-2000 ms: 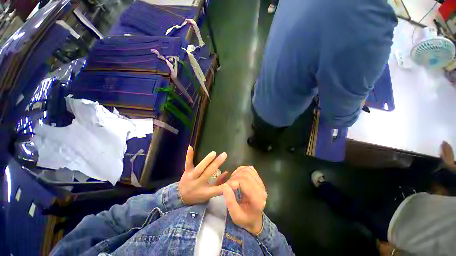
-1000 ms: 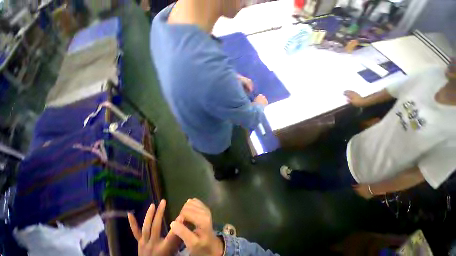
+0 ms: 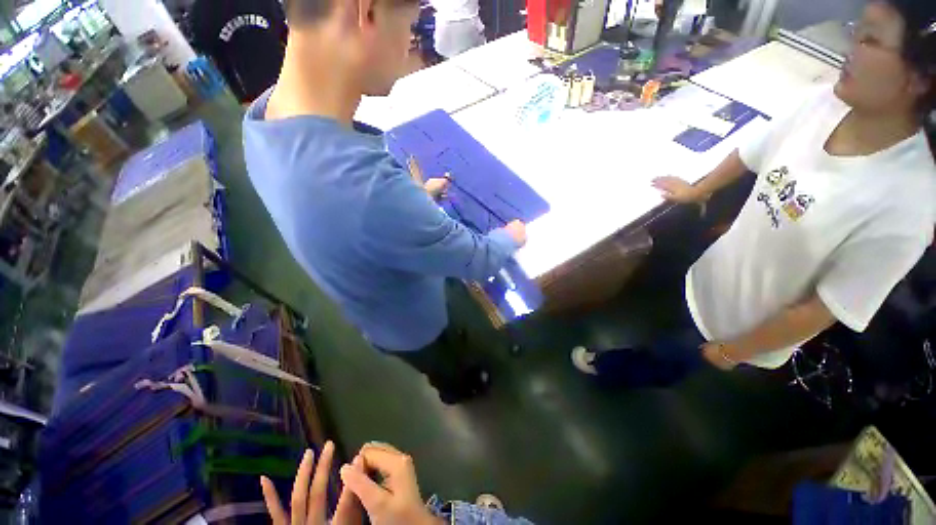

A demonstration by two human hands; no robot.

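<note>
My left hand point(image 3: 308, 494) is at the bottom edge, partly cut off, with its fingers spread and nothing in it. My right hand point(image 3: 388, 486) touches it on the right, fingers curled and thumb drawn in; no object shows in it. Where the two hands meet is partly hidden. Blue cut-panel bundles point(image 3: 113, 443) lie stacked at the left, beyond and left of my hands. Pale fabric strips point(image 3: 251, 359) and green ties point(image 3: 241, 439) hang at the stack's side. My hands do not touch the bundles.
A person in a blue top handles blue panels point(image 3: 467, 169) at the white worktable point(image 3: 616, 179). Another person in a white shirt stands at the right, a hand on the table. A pale fan point(image 3: 541, 99) stands on it. Green floor point(image 3: 411, 451) runs between stacks and table.
The view has swung right and up, bringing more of the worktable and both people into view. My hands now sit lower in the picture, still together. The white crumpled heap has left the view.
</note>
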